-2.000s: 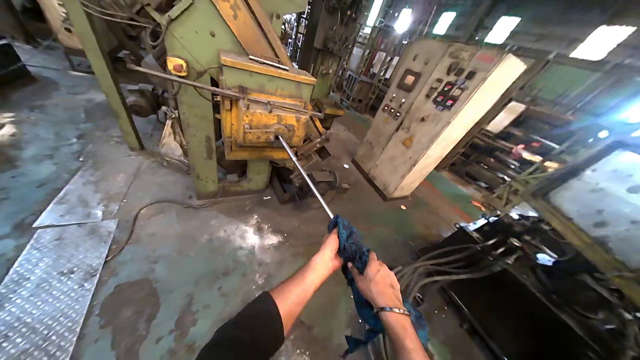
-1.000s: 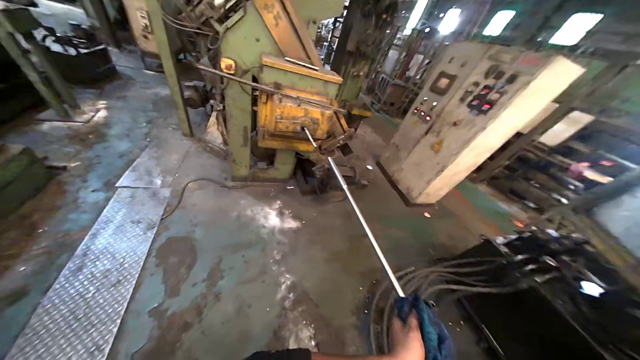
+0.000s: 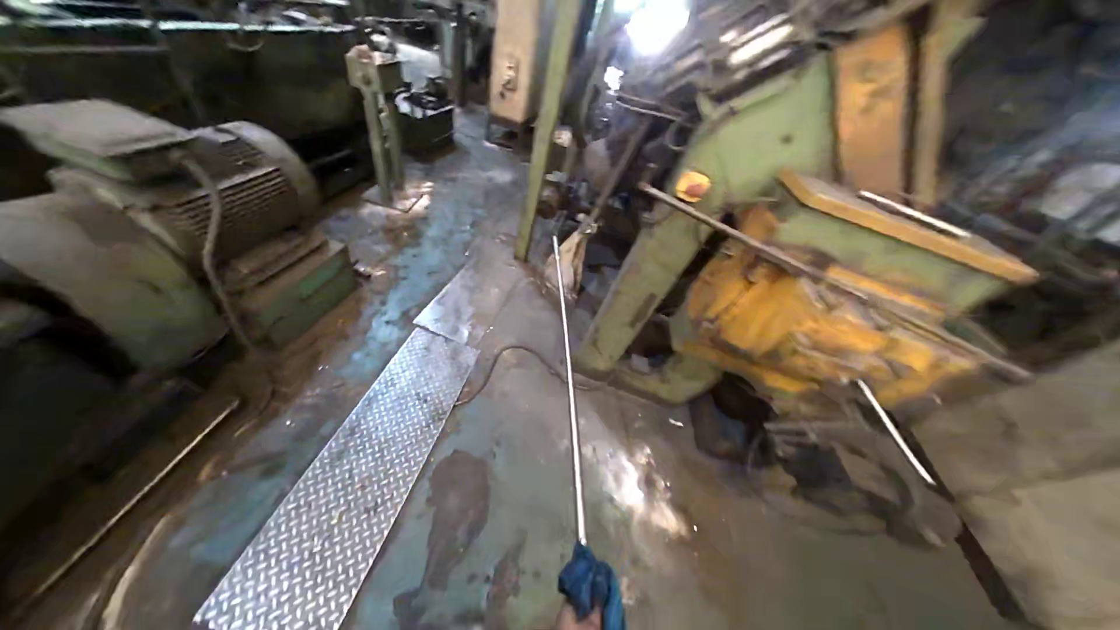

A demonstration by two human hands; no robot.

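Note:
At the bottom edge a small part of a hand shows, which I take for my left hand (image 3: 581,618). It is closed on a blue cloth (image 3: 591,584) wrapped around the near end of a long thin metal rod (image 3: 570,376). The rod points forward over the floor, and its far end appears near a pale hanging rag beside the green machine leg. My right hand is out of view. To the right, a short bright bar (image 3: 892,433) sticks out below the yellow part (image 3: 805,324) of the green machine.
A diamond-plate metal strip (image 3: 350,490) lies on the stained floor, left of the rod. A large electric motor (image 3: 236,184) stands at the left. A green post (image 3: 544,131) rises ahead, and a thin cable (image 3: 507,350) crosses the floor. A beige cabinet side is at the lower right.
The view has swung left. The rod's far end was at the yellow part of the machine and is now away from it. Two hands on the cloth two seconds ago; now only one shows.

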